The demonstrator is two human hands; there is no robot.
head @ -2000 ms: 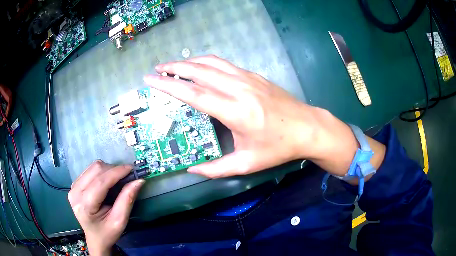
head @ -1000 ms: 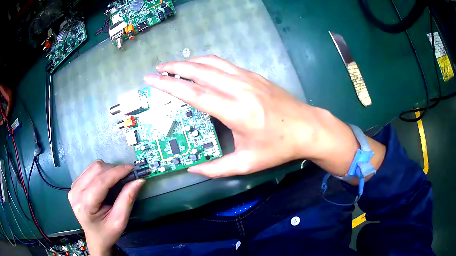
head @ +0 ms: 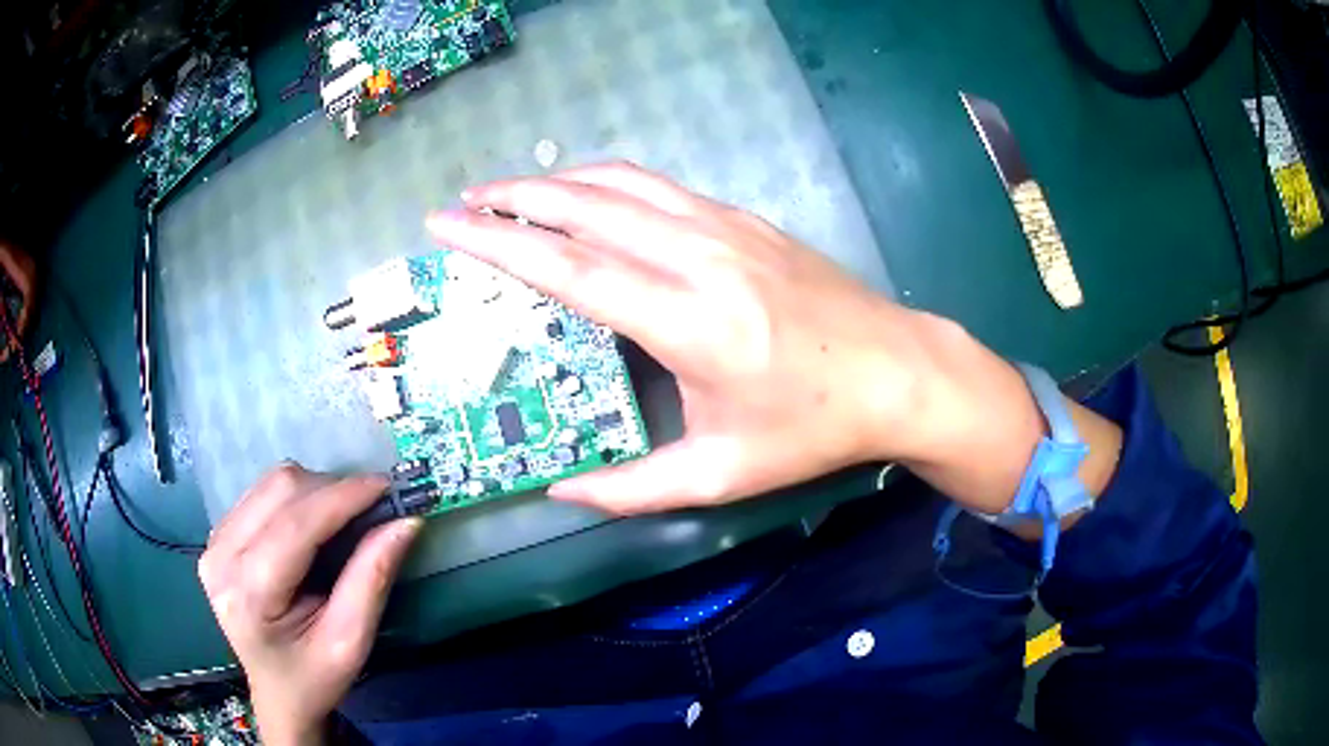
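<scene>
A green circuit board [head: 510, 382] lies on the pale foam mat [head: 277, 241], chips up, with metal and orange connectors on its left edge. My left hand [head: 299, 568] pinches a black plug [head: 382, 510] between thumb and fingers at the board's lower left corner, against a black connector. The plug's tip is hidden, so its depth cannot be told. My right hand [head: 700, 321] is spread over the board's upper and right sides, with the thumb at the lower edge and fingers at the top edge. A light blue strap [head: 1055, 464] is on the right wrist.
Other circuit boards lie at the top [head: 416, 51], upper left [head: 197, 124] and bottom left [head: 204, 721]. A knife [head: 1028, 204] lies right of the mat. A thin dark rod [head: 149, 350] lies along the mat's left side. Cables run at far left and upper right.
The circuit board has tilted or shifted very slightly at its left side. Both hands keep practically the same place and hold.
</scene>
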